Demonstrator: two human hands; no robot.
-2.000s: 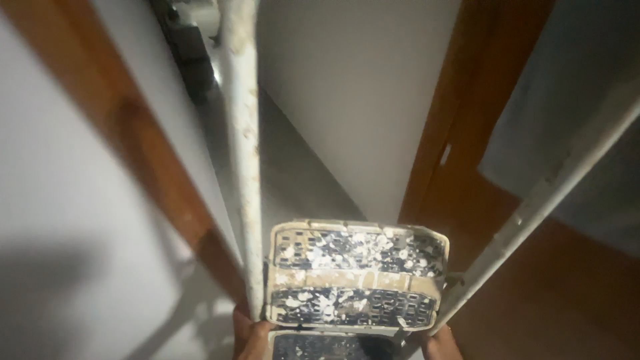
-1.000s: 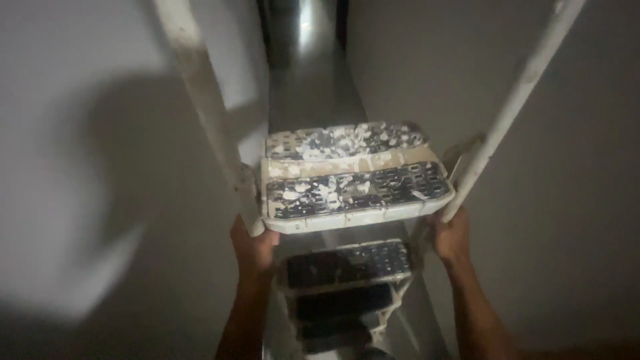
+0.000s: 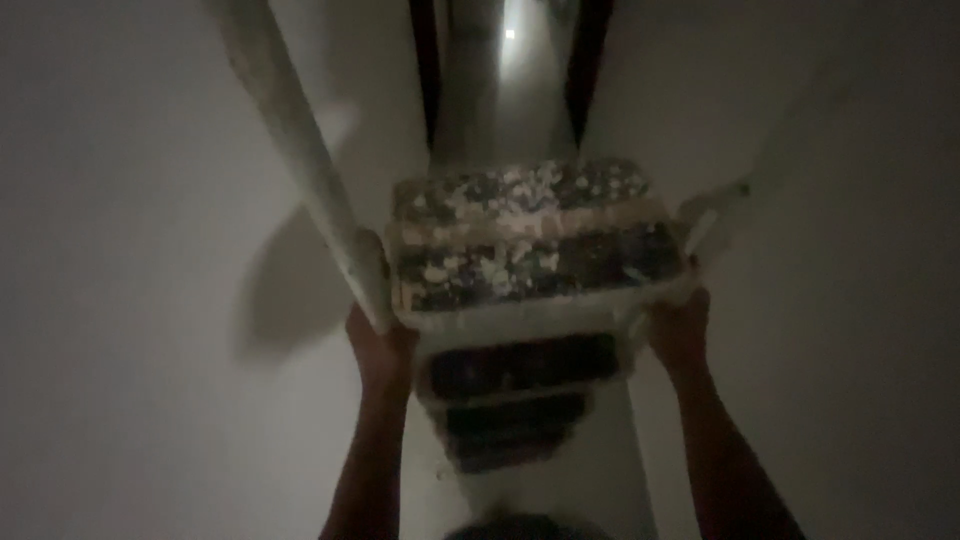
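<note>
A white metal stepladder [image 3: 510, 311] with a paint-spattered top platform [image 3: 525, 221] stands or hangs in front of me; its dark lower treads [image 3: 525, 365] run down toward my body. My left hand [image 3: 384, 341] grips the frame at the left of the platform, by the foot of the left rail [image 3: 300, 157]. On the other side my right hand [image 3: 679, 322] is closed round the frame just under the platform's right corner. The fingers of both hands are partly hidden by the frame, and the view is dim and blurred.
Pale walls rise close on the left [image 3: 150, 300] and right [image 3: 847, 337]. Between them a narrow floor [image 3: 600, 465] runs ahead toward a dark-edged opening [image 3: 510, 97] with a bright light reflection.
The view has swung from the brown door frame to the narrow passage. The stepladder has stayed between my hands, and the light has grown dimmer.
</note>
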